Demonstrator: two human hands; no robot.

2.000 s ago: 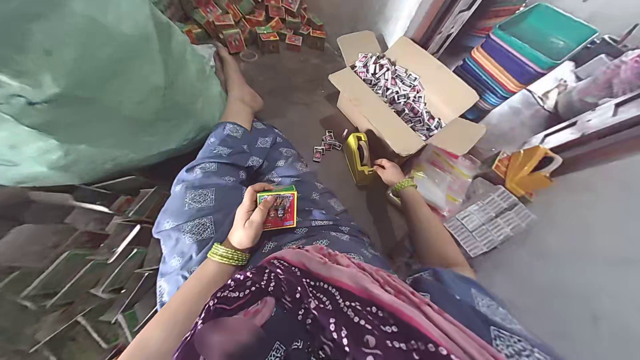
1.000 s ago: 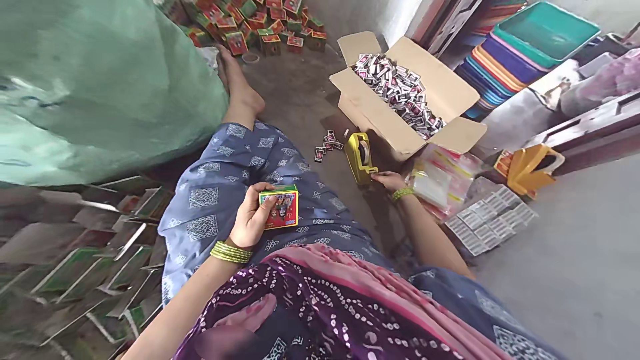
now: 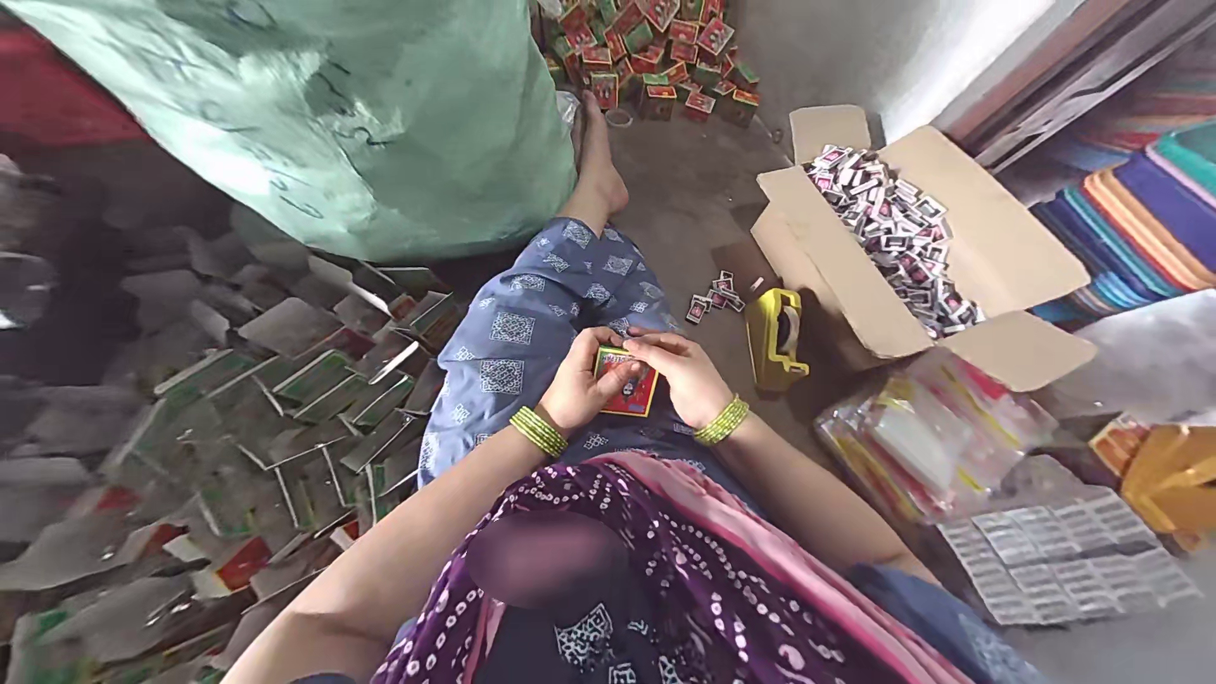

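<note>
Over my lap, my left hand (image 3: 586,380) holds a small printed cardboard box (image 3: 629,397), red with a yellow and green border. My right hand (image 3: 682,373) touches the top edge of the same box with its fingertips. Its fingers cover part of that edge, so whatever lies under them is hidden. To the right of my leg a yellow tape dispenser (image 3: 776,342) stands on the floor, touched by neither hand. Several small matchbox-like packets (image 3: 717,296) lie on the floor beside it.
An open carton (image 3: 807,271) full of small packets stands at right. Near it lie plastic bags (image 3: 926,442), a silvery stack of packs (image 3: 1069,560) and an orange-yellow dispenser (image 3: 1173,484). Unfilled-looking boxes (image 3: 313,408) spread at left below a large green sack (image 3: 399,142). Printed boxes (image 3: 655,57) are heaped beyond my foot.
My right hand has moved left from the yellow tape dispenser to the box in my left hand. The box remains held over my lap.
</note>
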